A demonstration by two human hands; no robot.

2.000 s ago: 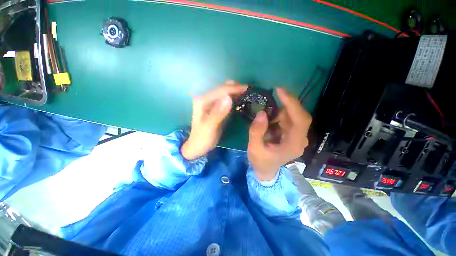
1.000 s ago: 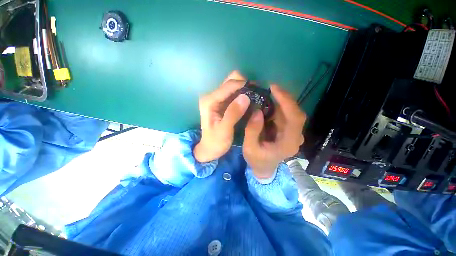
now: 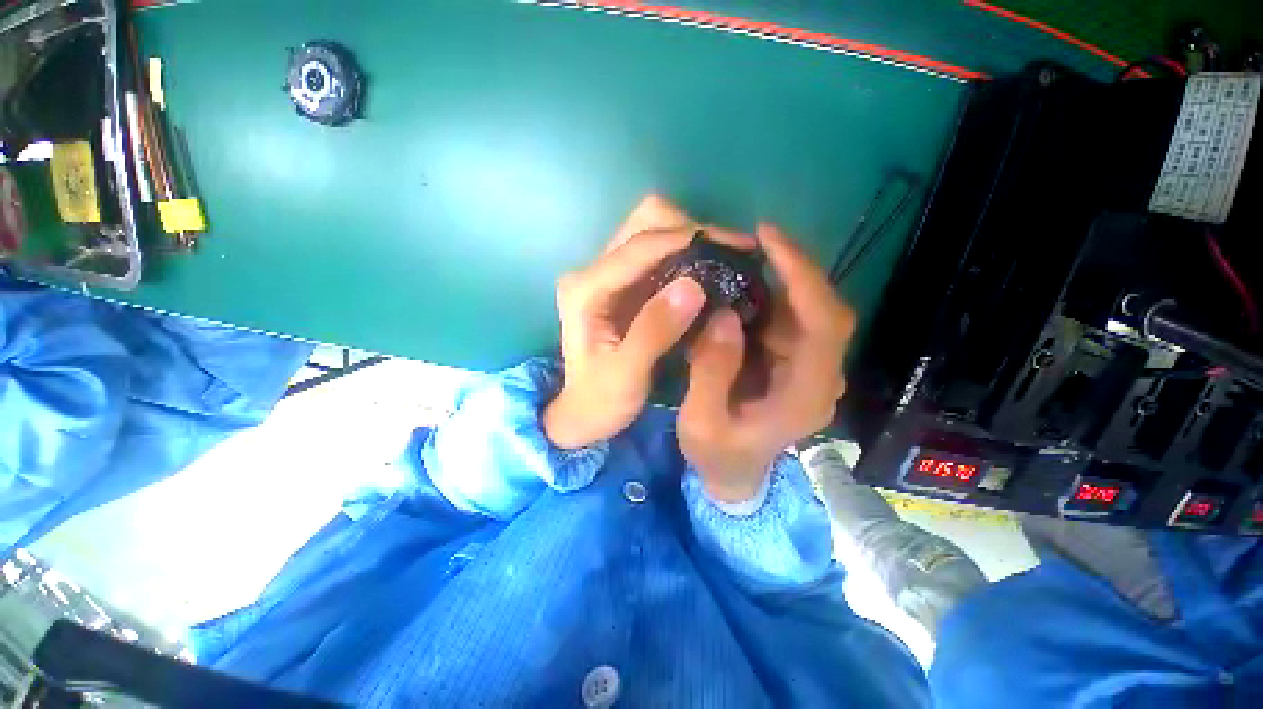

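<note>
A black round watch body (image 3: pixel 723 272) with speckled circuit detail on its upper face is held between both hands above the green bench. My left hand (image 3: pixel 623 326) grips its left side, with the thumb on the face. My right hand (image 3: pixel 769 367) grips its right side, with the thumb at its lower edge. The fingers hide much of its rim and underside. A second round module (image 3: pixel 326 83) lies on the bench at the upper left, untouched.
Black test fixtures (image 3: pixel 1067 360) with red digital displays (image 3: pixel 947 471) stand at right. A thin black tool (image 3: pixel 873 229) lies beside them. At left are a metallic-rimmed tray (image 3: pixel 122 208) with a yellow block (image 3: pixel 75 182), and thin hand tools (image 3: pixel 155 139). Blue-clothed people sit either side.
My left hand has moved in to the right, and its thumb now lies on the watch body's face. The fixture display digits have changed. The view has shifted slightly.
</note>
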